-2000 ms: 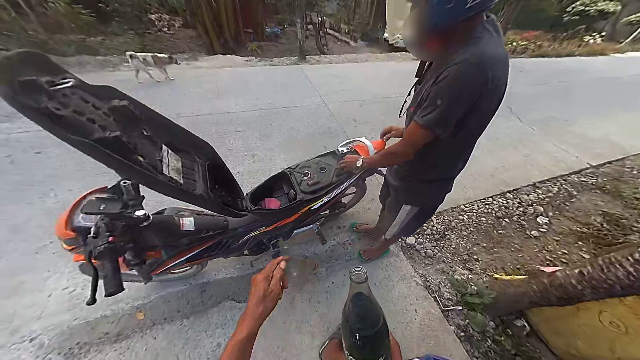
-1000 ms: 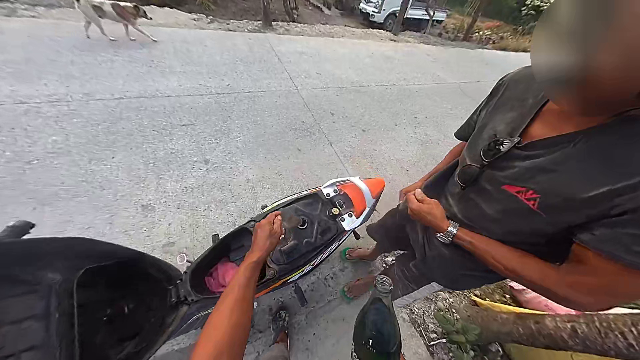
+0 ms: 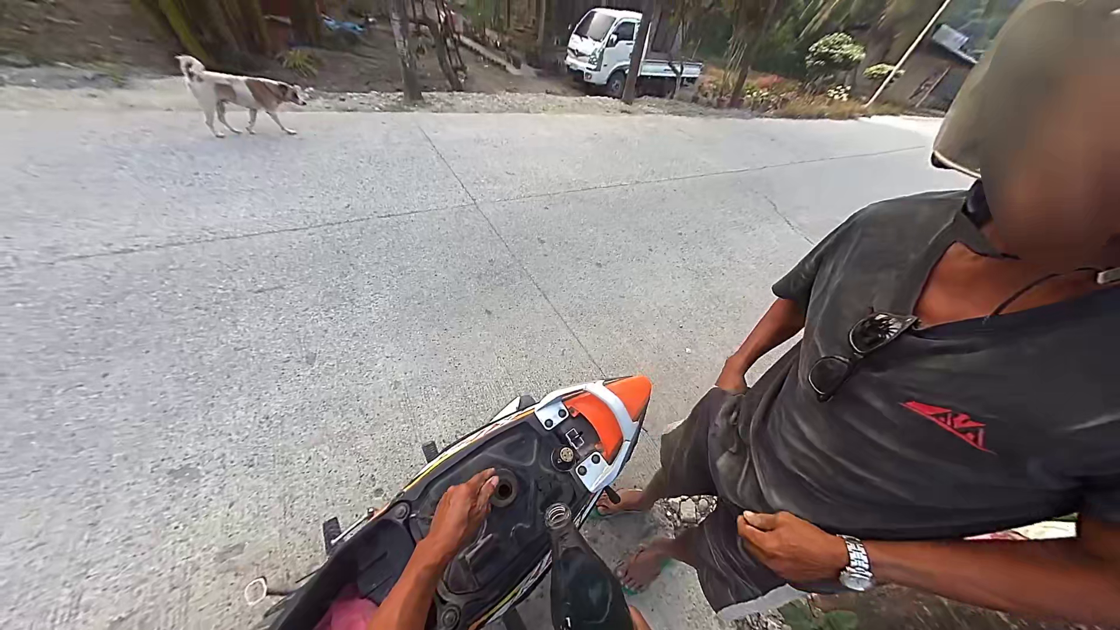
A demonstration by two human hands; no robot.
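Observation:
My left hand (image 3: 464,507) is over the motorcycle's underseat area, fingers extended beside the round uncapped filler opening (image 3: 504,490) of the fuel tank. No object shows in it. A dark-looking glass bottle (image 3: 582,577) with a narrow clear neck stands upright at the bottom centre, its mouth just right of the opening. Only a sliver of my right hand (image 3: 640,619) shows against the bottle's lower side; the rest is out of frame. The motorcycle's orange and white tail (image 3: 612,411) points to the upper right.
A person in a dark shirt (image 3: 884,437) stands close on the right, one hand (image 3: 787,542) before the waist. Pink material (image 3: 346,612) lies in the underseat compartment. A dog (image 3: 236,94) is on the concrete road (image 3: 350,289). A white truck (image 3: 612,52) stands beyond.
My left hand has moved onto the tank area beside the filler opening. The bottle is now close to the opening. The other person's hands, together one second ago, are apart.

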